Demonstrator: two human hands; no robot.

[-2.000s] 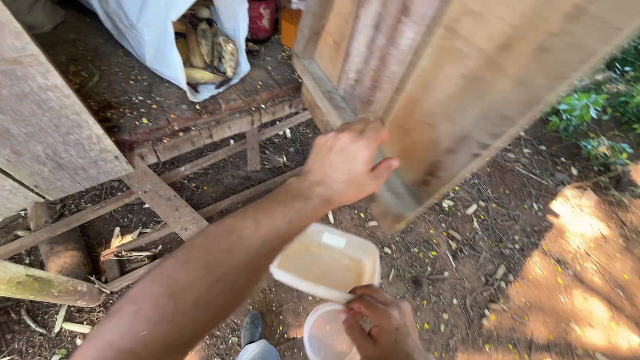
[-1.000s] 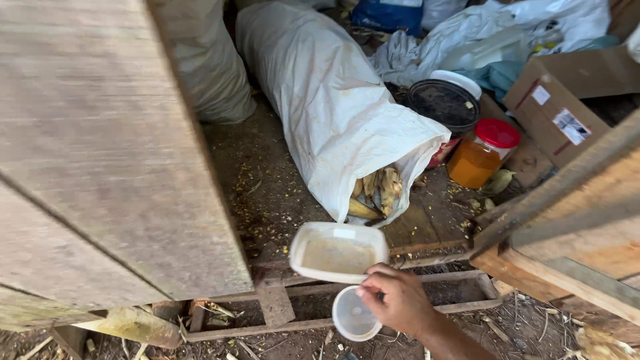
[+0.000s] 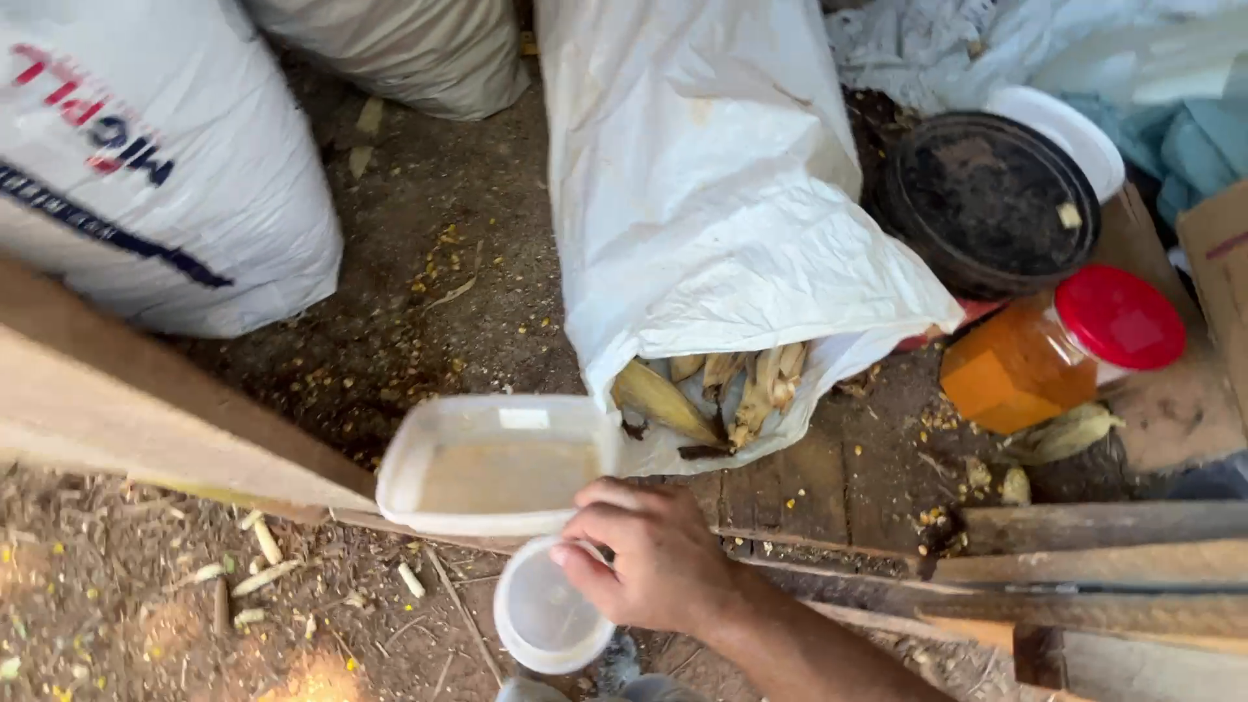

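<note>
My right hand point(image 3: 643, 556) pinches the rims of two plastic containers at once. One is a rectangular translucent tub point(image 3: 502, 468) with a thin pale brown layer at its bottom and a small white label; the other, a round translucent tub point(image 3: 553, 606), hangs just below it. Above my hand a white woven sack point(image 3: 721, 234) lies with its mouth towards me, and dried corn ears in husks point(image 3: 673, 405) show inside. The rectangular tub's right end is close to the sack's mouth. My left hand is out of the view.
Another printed white sack point(image 3: 166, 166) stands at the left beside a wooden board point(image 3: 146, 390). To the right are a black lidded bucket point(image 3: 990, 205), a jar with a red lid point(image 3: 1063, 346) and cardboard. Planks point(image 3: 1092, 565) edge the lower right; corn cobs litter the ground.
The view has swung onto the shed floor. My left hand, on the wooden door two seconds ago, has left the view. My right hand still holds both tubs, now by the sack's mouth.
</note>
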